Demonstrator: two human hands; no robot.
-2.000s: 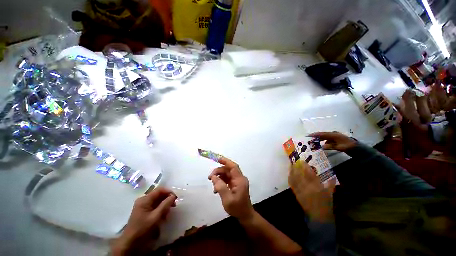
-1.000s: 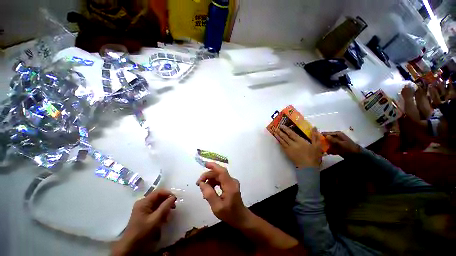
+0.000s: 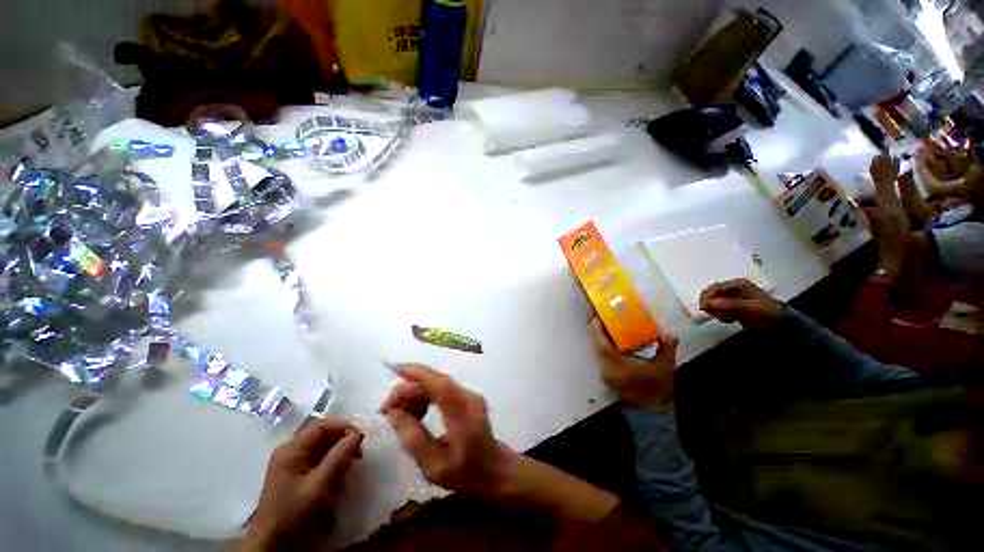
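My left hand (image 3: 308,474) is at the table's near edge, thumb and forefinger pinched on the sticker strip (image 3: 322,403); the fingers mostly hide the held part. My right hand (image 3: 448,431) is just right of it, fingers curled and thumb apart from the forefinger. A small bluish hologram sticker (image 3: 392,369) shows faintly at its forefinger tip, blurred. The flat yellow-green piece (image 3: 447,340) lies on the table beyond my right hand, not touched. The empty backing strip (image 3: 119,507) curves in a loop at left.
A tangled pile of label strips (image 3: 76,259) fills the left. At right, a neighbour's hand holds an orange retail box (image 3: 610,286) upright beside a white sheet (image 3: 701,264). Behind stand a blue bottle (image 3: 440,54), white packs (image 3: 529,116) and a black item (image 3: 696,135).
My right hand has moved left, towards my left hand and away from the yellow-green piece. The neighbour's box has turned, its orange narrow side now showing. The view has shifted slightly.
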